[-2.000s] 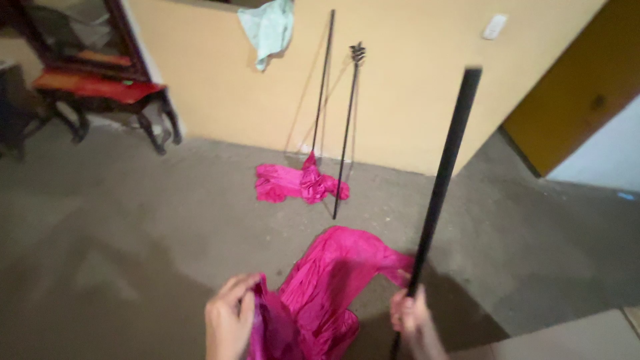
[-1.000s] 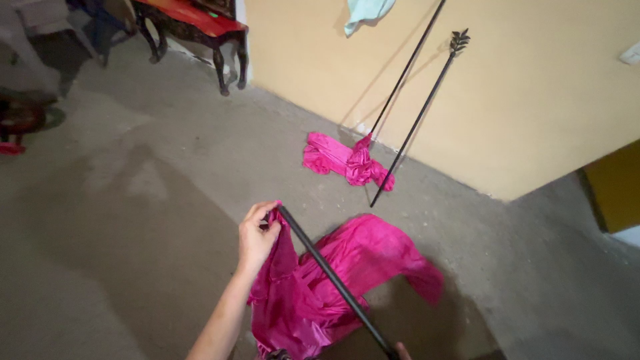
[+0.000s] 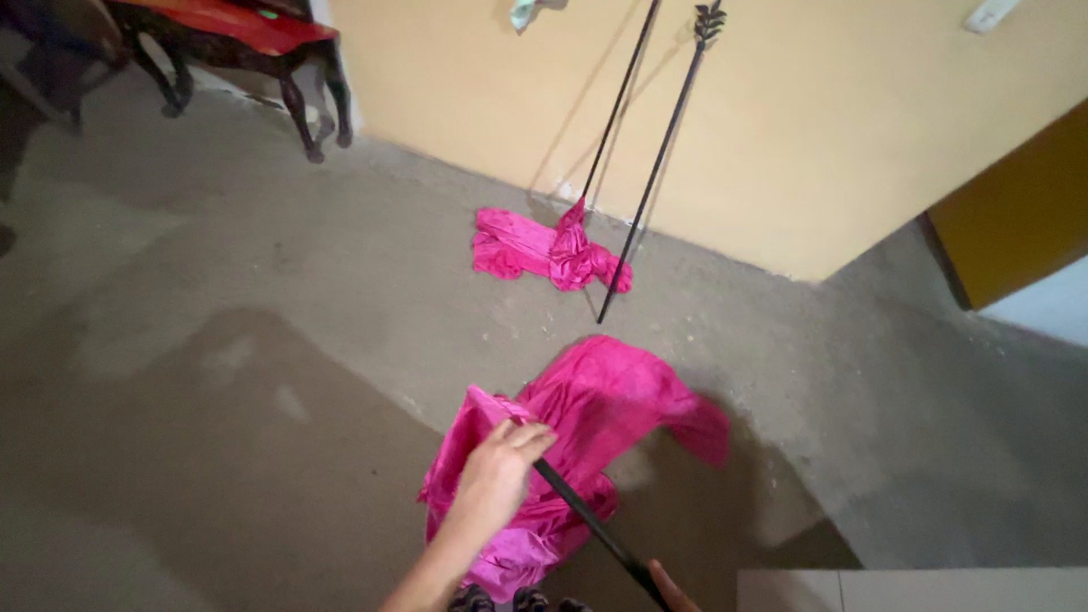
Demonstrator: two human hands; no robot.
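My left hand (image 3: pixel 501 467) grips the top edge of a bright pink cloth (image 3: pixel 595 399) together with the end of a black rod (image 3: pixel 591 518). The rod slants down to the right, where my right hand (image 3: pixel 671 588), mostly cut off by the bottom edge, is closed around it. The cloth hangs in folds below my left hand and spreads beyond the rod. Farther off, a second pink cloth (image 3: pixel 518 242) lies bunched on the floor, its peak at the foot of a thin black rod (image 3: pixel 620 98). Another black rod with a leaf-shaped finial (image 3: pixel 709 24) leans on the wall beside it.
A dark carved wooden table with a red top (image 3: pixel 255 30) stands at the upper left. The yellow wall (image 3: pixel 816 127) runs behind the rods, with a brown door (image 3: pixel 1011 212) to the right. A pale tiled ledge (image 3: pixel 918 591) lies at the lower right.
The black rod, upright in my right hand two seconds ago, is now slanted, with its end at the cloth edge in my left hand. My right hand has moved down, mostly out of view.
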